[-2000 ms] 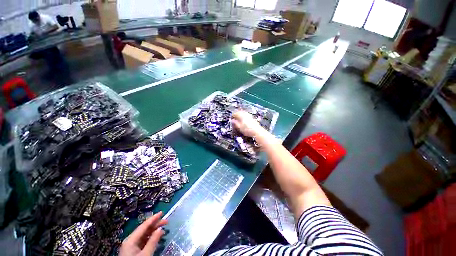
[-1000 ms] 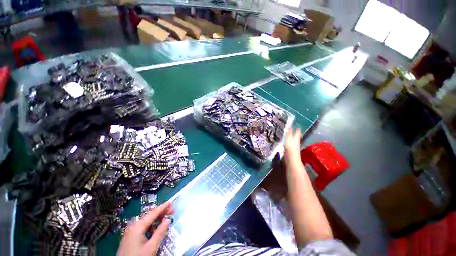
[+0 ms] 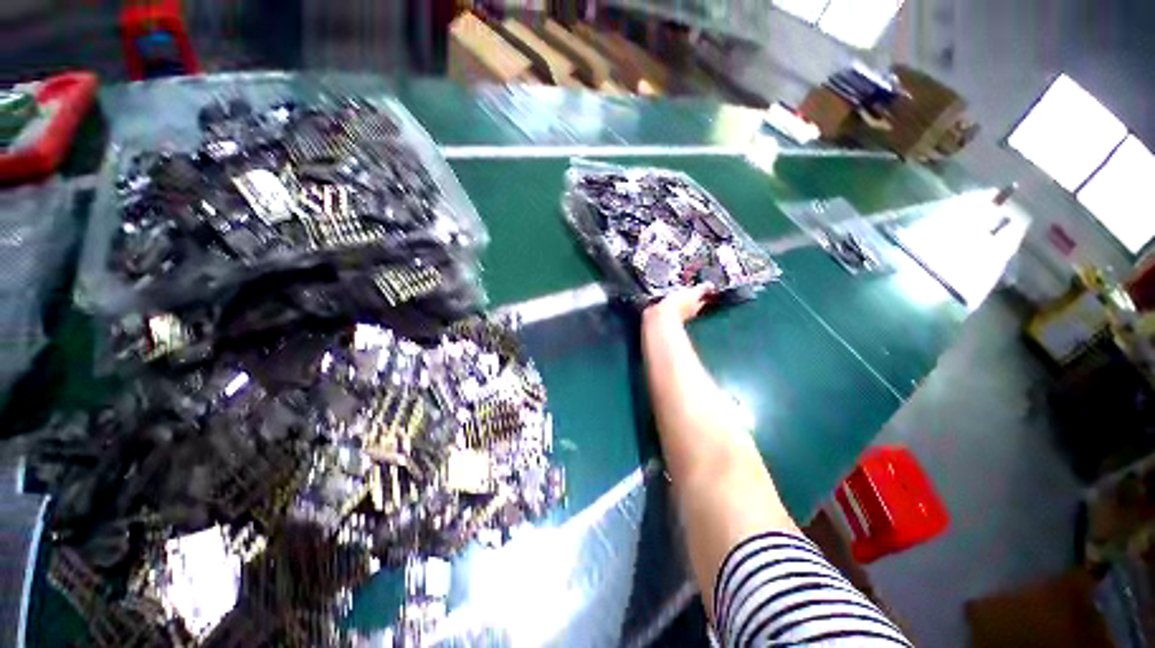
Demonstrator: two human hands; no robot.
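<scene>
A clear plastic tray heaped with small dark circuit boards (image 3: 665, 228) stands on the green bench. My right hand (image 3: 684, 301) is at its near edge, fingers partly hidden against the tray rim; I cannot tell if they grip it. A big pile of loose circuit boards (image 3: 418, 443) lies in front at the left. Behind it stands a stack of clear trays full of boards (image 3: 304, 190). A pale glossy sheet (image 3: 557, 570) lies at the near bench edge, washed out by glare. My left hand is not in view.
A red tray (image 3: 51, 127) is at the far left, beside cloudy clear sheets (image 3: 32, 266). A flat clear tray with a few dark pieces (image 3: 846, 238) lies farther right. A red stool (image 3: 890, 504) stands beside the bench. Cardboard boxes (image 3: 532, 53) are behind.
The loaded tray has moved farther back across the bench, with my right hand at its near edge. My left hand has left the view. The view has turned left.
</scene>
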